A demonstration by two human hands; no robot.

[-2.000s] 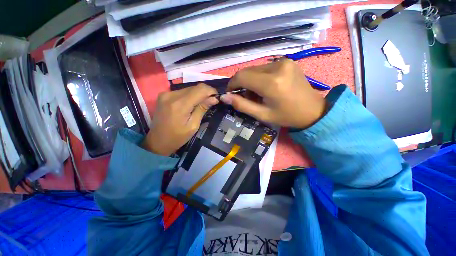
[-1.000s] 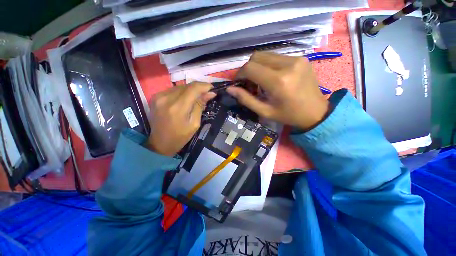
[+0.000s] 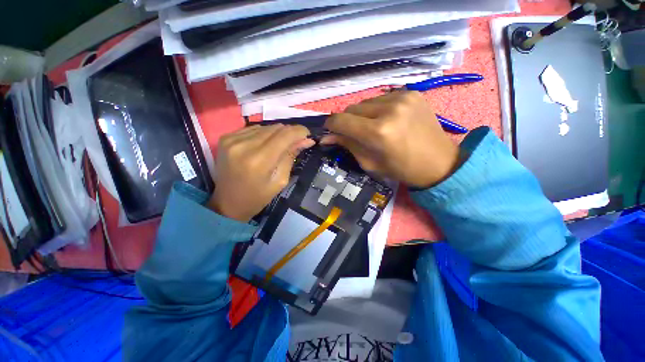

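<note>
An opened tablet (image 3: 350, 237) lies aslant in front of me, its inner parts showing. A pale silver battery (image 3: 290, 244) fills its lower half, with an orange-yellow flex cable (image 3: 304, 244) running diagonally over it. My left hand (image 3: 254, 166) is at the tablet's upper left, thumb and fingers pinched at the top end. My right hand (image 3: 396, 134) is at the top edge, its fingertips close to the left ones. A small dark piece (image 3: 317, 138) shows between the fingertips; most of it is hidden by the fingers.
Blue-handled cutters (image 3: 452, 80) lie behind my right hand on the red mat (image 3: 481, 102). Dark slabs and white sheets (image 3: 339, 42) are stacked at the back. A glossy black tablet (image 3: 145, 134) lies left, a grey back cover (image 3: 559, 134) right. Blue crates (image 3: 64, 311) stand at both sides.
Since one second ago my fingertips have come closer together and lower at the tablet's top end. The dark strip held above it is now mostly hidden. More of the cutters shows.
</note>
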